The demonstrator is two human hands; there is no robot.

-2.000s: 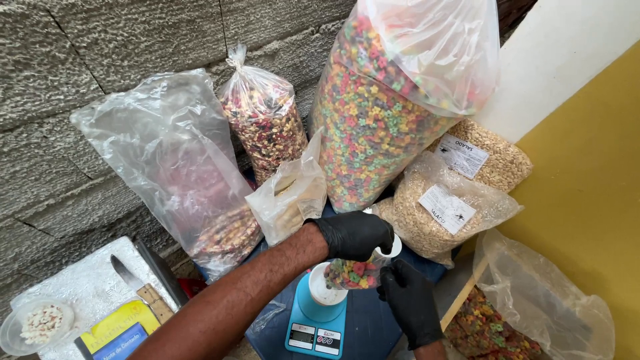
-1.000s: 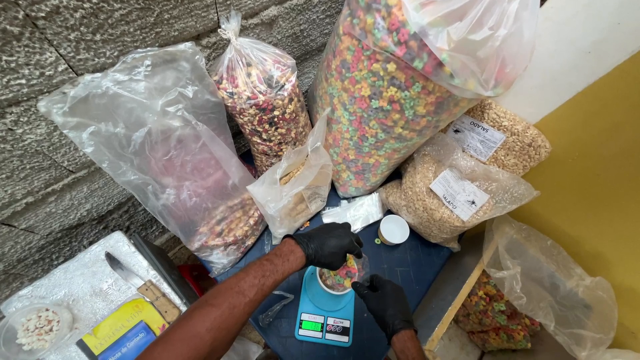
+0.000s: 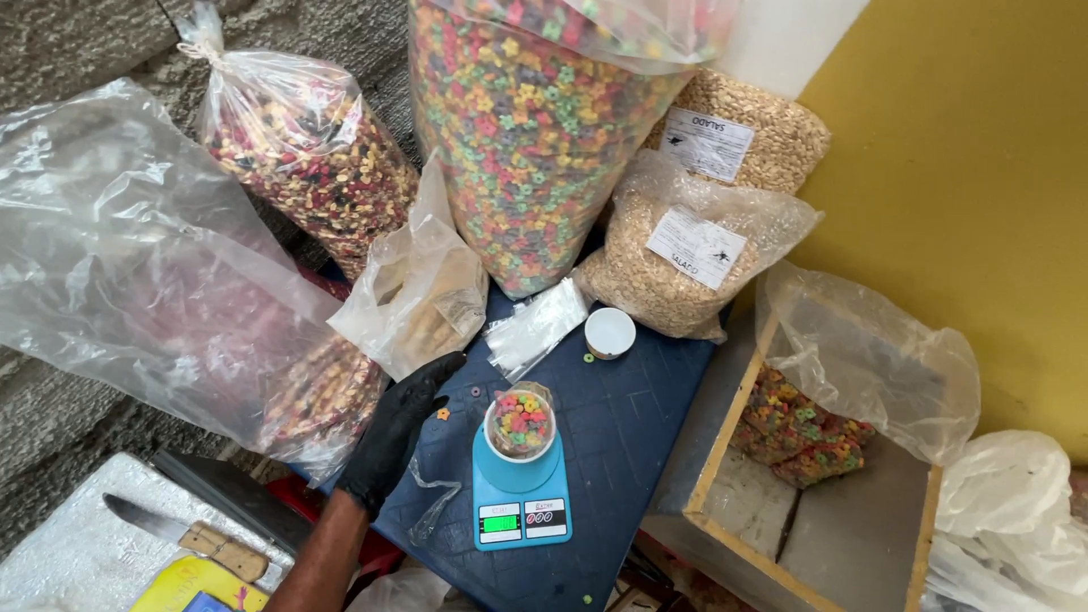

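Observation:
My left hand (image 3: 399, 425), in a black glove, hovers over the blue table, left of the scale, its fingers apart and holding nothing. A light-blue digital kitchen scale (image 3: 521, 501) with a lit green display carries a white cup (image 3: 490, 432). In that cup sits a small clear bag of colourful cereal (image 3: 520, 418). Behind the scale are a stack of clear plastic bags (image 3: 540, 327) and a small white bowl (image 3: 609, 333). An open, crumpled plastic bag (image 3: 425, 297) stands just beyond my left fingertips. My right hand is out of view.
A huge bag of coloured cereal (image 3: 544, 153), a tied bag of mixed cereal (image 3: 314, 153) and labelled bags of puffed grain (image 3: 671, 255) stand behind. At left are a large clear bag (image 3: 153, 280) and a knife (image 3: 187, 535) on a foam box; at right, a wooden box (image 3: 812, 552) with bagged cereal.
Both hands have left the small cereal bag, which stays in the cup on the scale. My left hand has moved left and opened; my right hand has gone out of view.

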